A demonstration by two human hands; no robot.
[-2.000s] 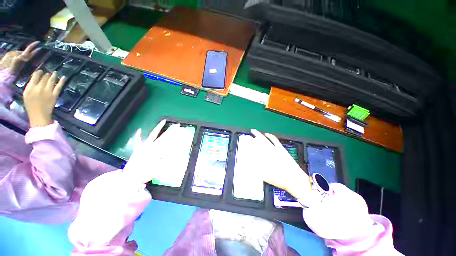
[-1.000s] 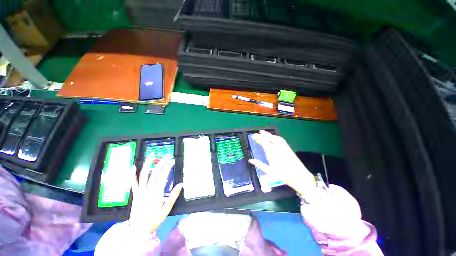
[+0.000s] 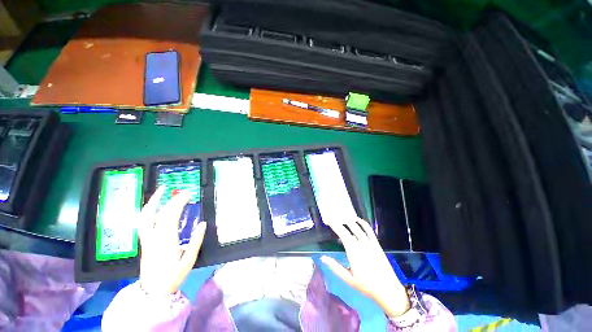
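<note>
A black foam phone tray [image 3: 209,207] lies in front of me with five lit phones in a row. The leftmost phone [image 3: 119,214] shows white with a green border. My left hand [image 3: 167,240] is over the second phone [image 3: 189,217], fingers spread, holding nothing; that screen has green rows and a red spot. The middle phone [image 3: 236,200] is white. The fourth phone [image 3: 285,194] shows green rows over dark blue. My right hand [image 3: 367,262] has its fingertips at the lower end of the rightmost phone [image 3: 328,181], whose screen is whitish. It holds nothing.
Two dark phones [image 3: 388,211] lie right of the tray. Stacked foam trays [image 3: 506,168] stand at right and back. An orange-brown board [image 3: 110,58] holds a single phone [image 3: 161,78]. A narrow brown board [image 3: 272,109] holds a pen and green block [image 3: 357,101]. A neighbour's tray [image 3: 49,149] is at left.
The view has shifted. My right hand has moved from the rightmost phone's upper part to its lower end, and that screen went from blue to whitish. My left hand stays over the second phone.
</note>
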